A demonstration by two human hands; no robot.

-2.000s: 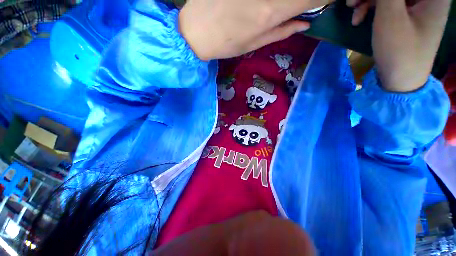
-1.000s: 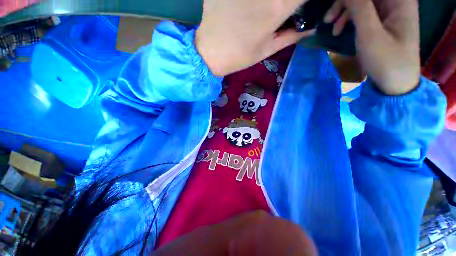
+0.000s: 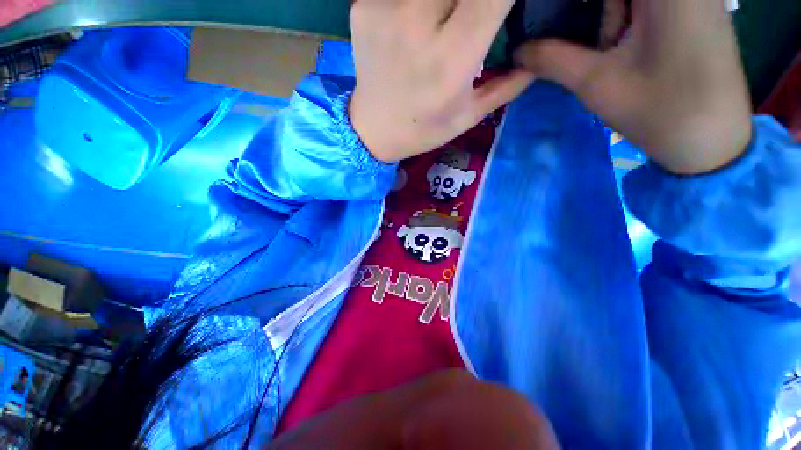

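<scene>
My left hand (image 3: pixel 422 79), bare, is at the top centre with its thumb pointing right; its fingertips are cut off by the top edge. My right hand (image 3: pixel 659 83), bare, is to its right, with its thumb reaching left to near the left thumb's tip. A dark, glossy part (image 3: pixel 558 19) lies between the hands, against my right thumb and fingers, and looks held there. Its upper side is cut off, so its full shape is hidden. Whether my left fingers touch it cannot be seen.
The dark green bench edge (image 3: pixel 299 19) runs along the top. A blue stool (image 3: pixel 92 132) stands on the blue floor at left, beside a brown cardboard piece (image 3: pixel 255 61). An open cardboard box (image 3: pixel 39 294) is at lower left. Something red shows at the right edge.
Both hands have come closer together, and the right hand has turned, its thumb now reaching left under the dark part. The bench edge and stool have come further into view since the oldest frame.
</scene>
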